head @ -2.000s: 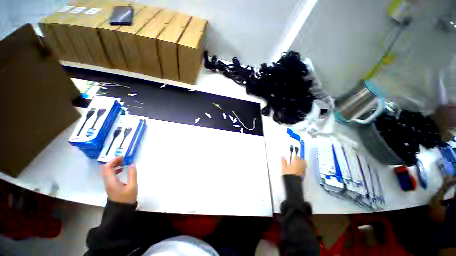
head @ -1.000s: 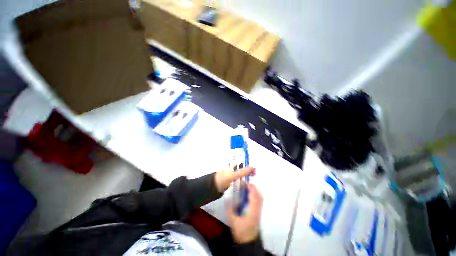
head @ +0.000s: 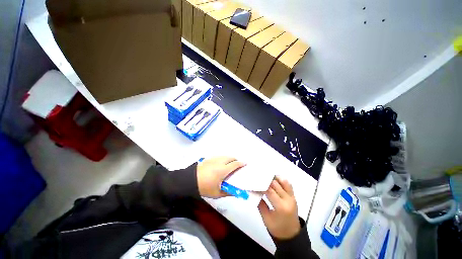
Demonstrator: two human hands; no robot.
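A retail box [head: 234, 189], blue and white, is held between my hands over the near part of the white table, its white face up and a blue flap at its lower left. My left hand [head: 215, 177] is closed round its left end. My right hand [head: 280, 207] has its fingertips at the box's right edge. What is inside the box cannot be seen. Two stacks of finished boxes [head: 190, 100] stand beyond my left hand, picture side up.
An open shipping carton [head: 119, 55] is at upper left. Narrow brown inner boxes [head: 258, 50] carry a dark phone-like rectangle [head: 240, 18]. A black cable pile [head: 367, 144] lies at right, with flat blanks [head: 340, 217] nearer. White scraps dot the black strip [head: 243, 112]. A red stool [head: 76, 126] stands left.
The view has shifted, so the table's things sit higher. The box in my hands has turned from upright to slanting, showing a broad white face. My right hand has moved to its right edge.
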